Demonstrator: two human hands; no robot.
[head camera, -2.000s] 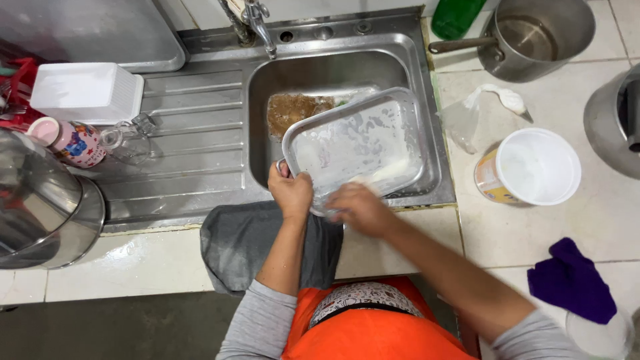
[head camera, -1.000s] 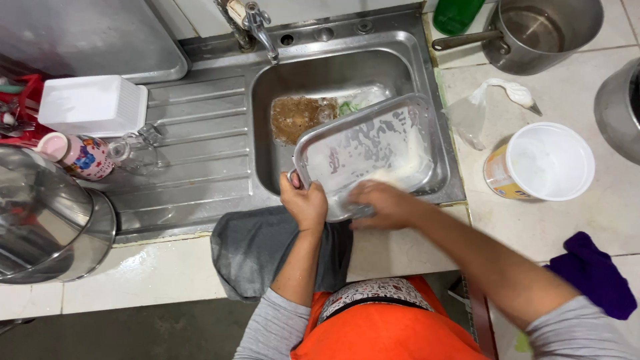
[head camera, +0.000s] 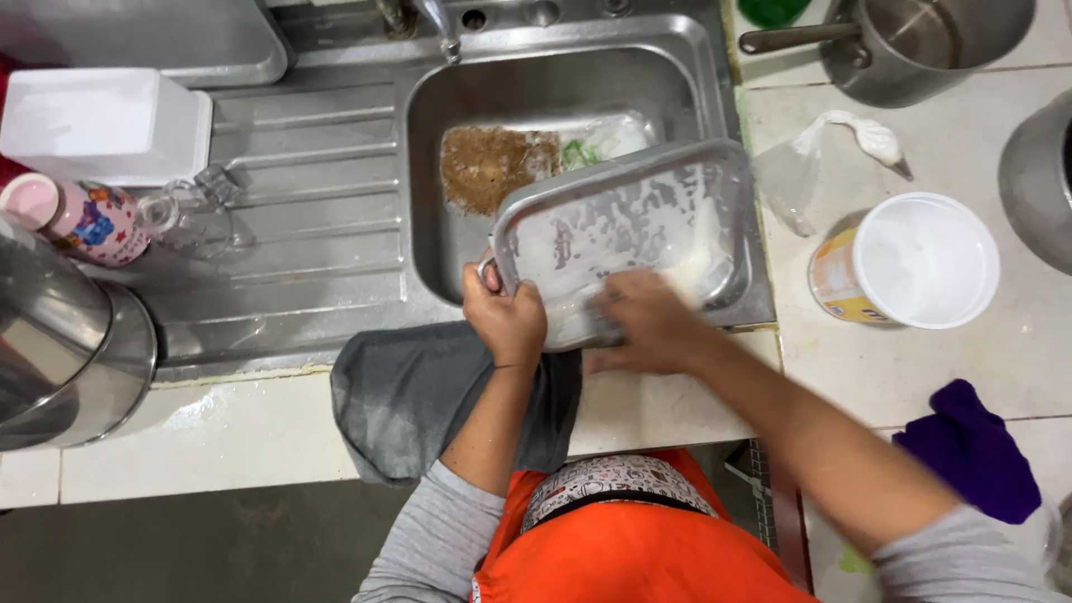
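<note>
A rectangular metal pan (head camera: 620, 226) with whitish suds inside is held tilted over the near right part of the stainless steel sink (head camera: 553, 75). My left hand (head camera: 505, 322) grips its side handle at the left end, thumb on the rim. My right hand (head camera: 653, 322), blurred by motion, is at the pan's near side, over its soapy inside; whether something is under the fingers cannot be told. Behind the pan, a brown mass (head camera: 490, 167) and some green bits (head camera: 578, 154) lie on the sink floor. A faucet spout (head camera: 444, 33) hangs over the sink's far edge.
On the ribbed drainboard (head camera: 310, 251) are a white plastic container (head camera: 84, 117), a pink cup (head camera: 92, 218), a clear glass mug (head camera: 197, 222) and large steel pots (head camera: 50, 335). A grey cloth (head camera: 402, 394) drapes the front edge. At right: saucepan (head camera: 921, 50), plastic bag (head camera: 791, 180), white tub (head camera: 925, 260), purple cloth (head camera: 976, 452).
My left hand stays on the pan's handle, while my right hand remains blurred at its near side. White suds show over more of the pan's inside than two seconds ago. The view has moved closer.
</note>
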